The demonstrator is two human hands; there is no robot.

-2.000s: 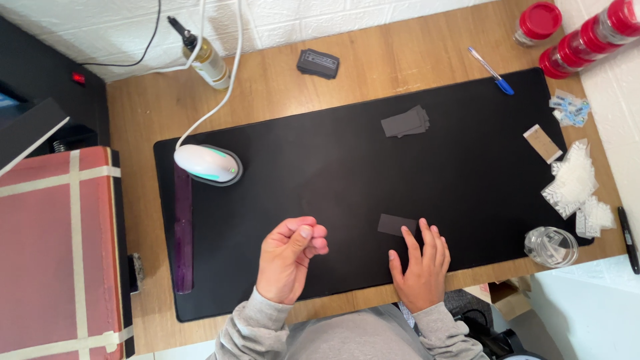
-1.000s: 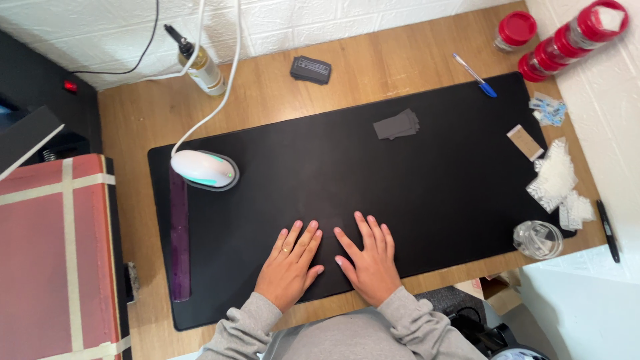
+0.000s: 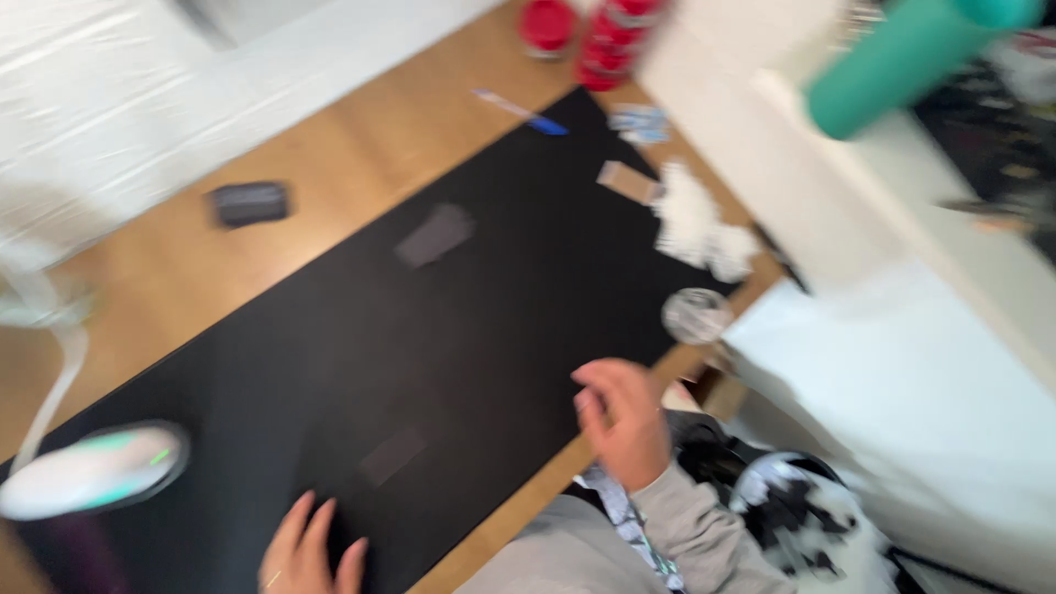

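Observation:
My left hand (image 3: 309,549) rests low on the black desk mat (image 3: 495,330), cut off by the bottom edge of the view, its fingers apart with nothing visible in them. A dark rectangular card (image 3: 393,456) lies flat on the mat just beyond it. My right hand (image 3: 624,421) is over the mat's near right edge, fingers curled and thumb apart; blur hides whether anything small is between them. Farther back on the mat lies a fanned stack of dark cards (image 3: 436,235). Another dark stack (image 3: 250,204) sits on the wooden desk behind the mat.
A white lamp head (image 3: 91,470) stands at the left. Along the right side are a pen (image 3: 524,113), a tan card (image 3: 629,182), white packets (image 3: 689,214), a round clear container (image 3: 697,315) and a black marker (image 3: 782,260). Red-lidded jars (image 3: 610,45) stand behind. A bin (image 3: 796,511) is below.
My hands, both flat on the mat a second ago, are farther apart, the right one lifted and curled. A dark card shows on the mat between them. The view has swung right.

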